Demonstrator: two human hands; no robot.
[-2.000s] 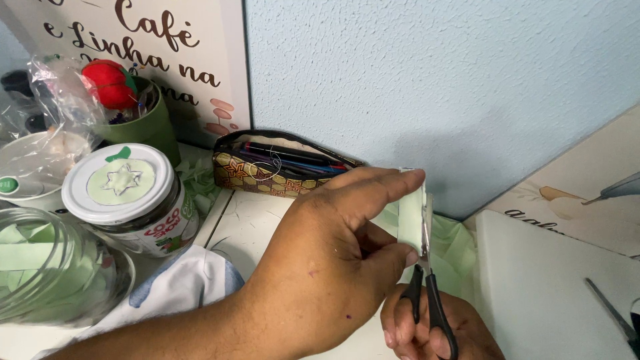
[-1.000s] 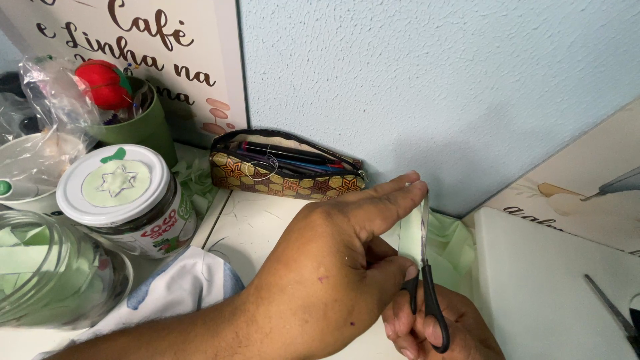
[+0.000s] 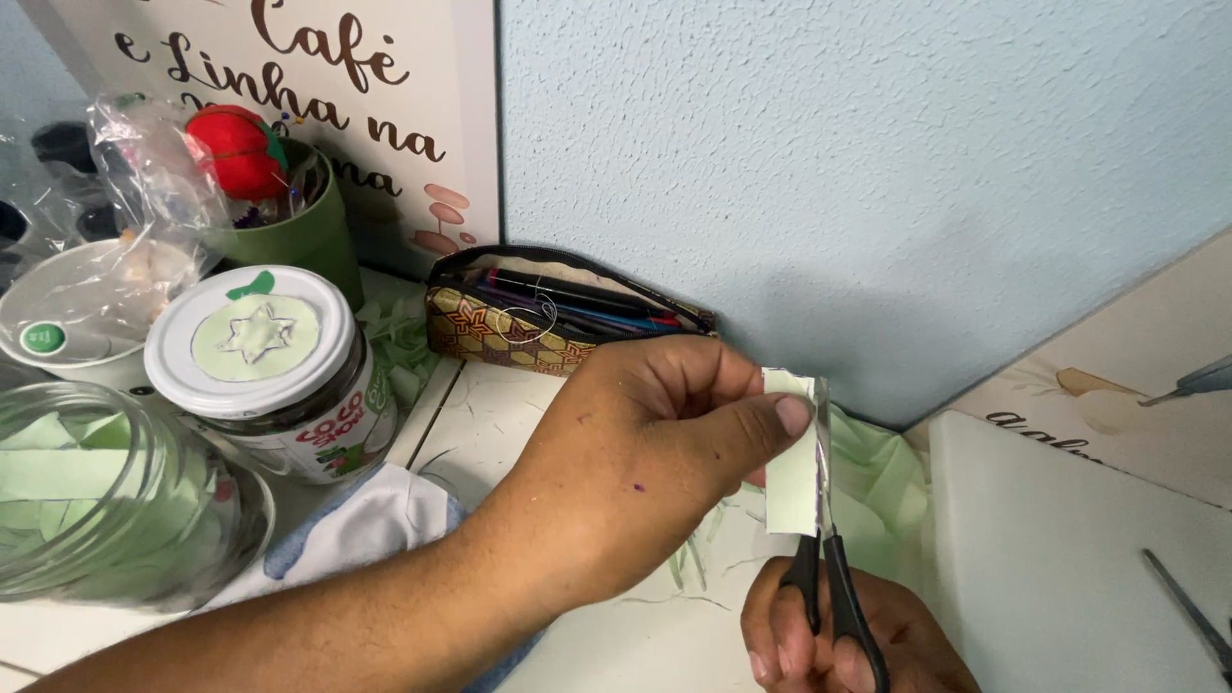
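Note:
Near the centre, my left hand (image 3: 664, 452) pinches a pale green rectangular piece (image 3: 790, 481), perhaps fabric or paper, between thumb and fingers. My right hand (image 3: 847, 626) is below it, with fingers in the black handles of a pair of scissors (image 3: 825, 510). The scissor blades point up along the right edge of the piece, close together. Thin green trimmings (image 3: 688, 558) lie on the white surface under my hands. Part of my right hand is cut off by the lower frame edge.
At left stand an open glass jar (image 3: 87, 500) of green pieces, a white-lidded jar (image 3: 255, 342) and a green pot (image 3: 313, 231) with a red pincushion (image 3: 238, 152). Behind are a zippered pouch (image 3: 539, 337) of pens and the wall. Green fabric (image 3: 876, 481) lies right, beside a white board (image 3: 1068, 549).
My left thumb has moved up to the upper part of the green piece, and more of the piece now shows. My left fingers have curled; they were stretched out along its top before.

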